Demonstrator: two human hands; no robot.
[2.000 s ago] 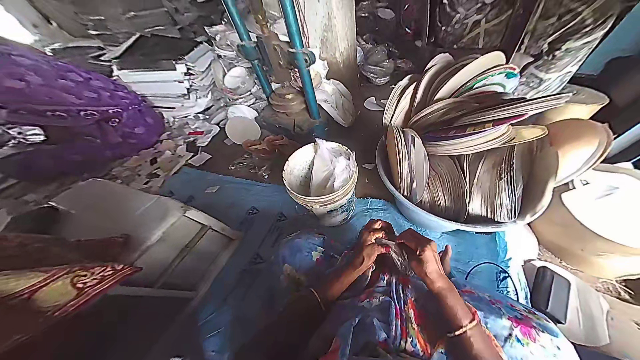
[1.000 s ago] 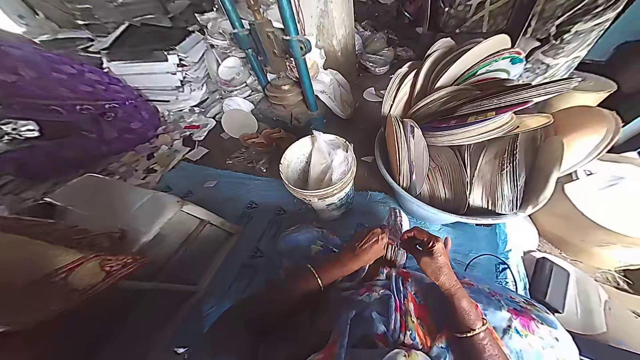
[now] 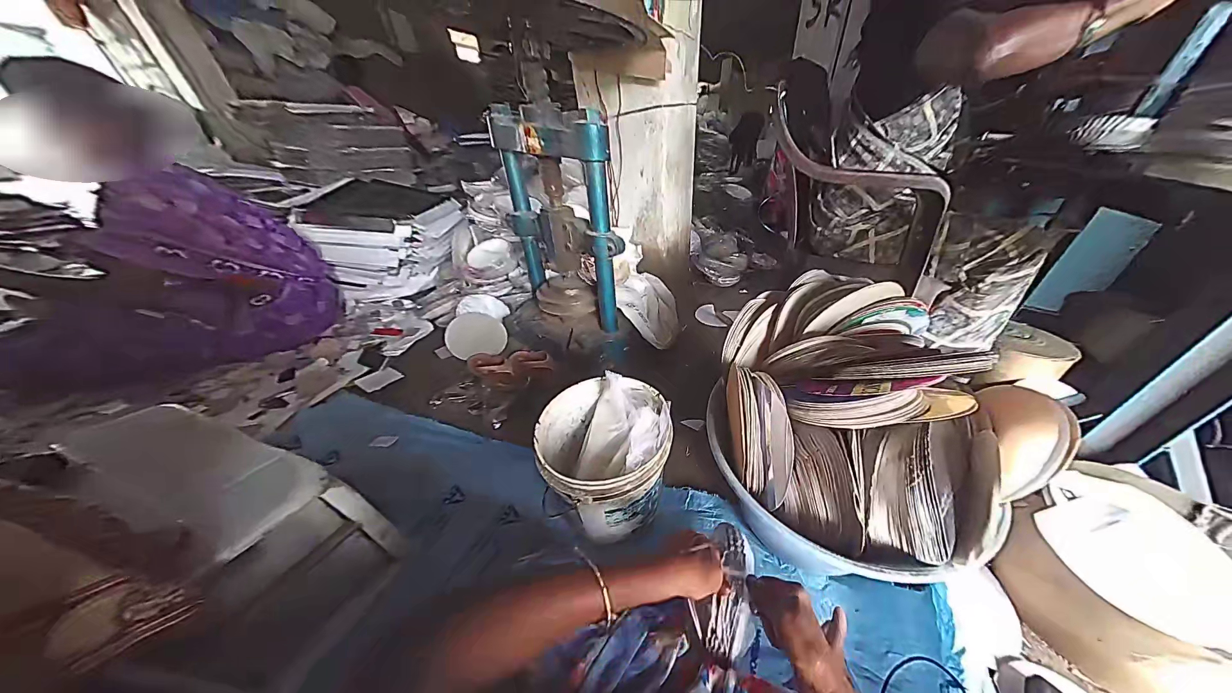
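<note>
A small stack of thin discs, seemingly wrapped in clear plastic, stands on edge at my lap. My left hand grips its upper left side, with the fingers closed. On the other side, my right hand is close against the stack; whether its fingers hold it is blurred. Just ahead is a white plastic bucket with clear plastic bags in it. To the right, a wide metal basin is heaped with many round discs, some packed upright and others lying fanned on top.
A blue plastic sheet lies under the bucket. Beyond it stands a press with blue posts beside a pale pillar. A person in purple cloth sits at left. Large pale rolls are at right, and a grey box-like object at left.
The view has tilted up to show more of the room. The stack between my hands shows more clearly than two seconds ago, when my hands mostly covered it.
</note>
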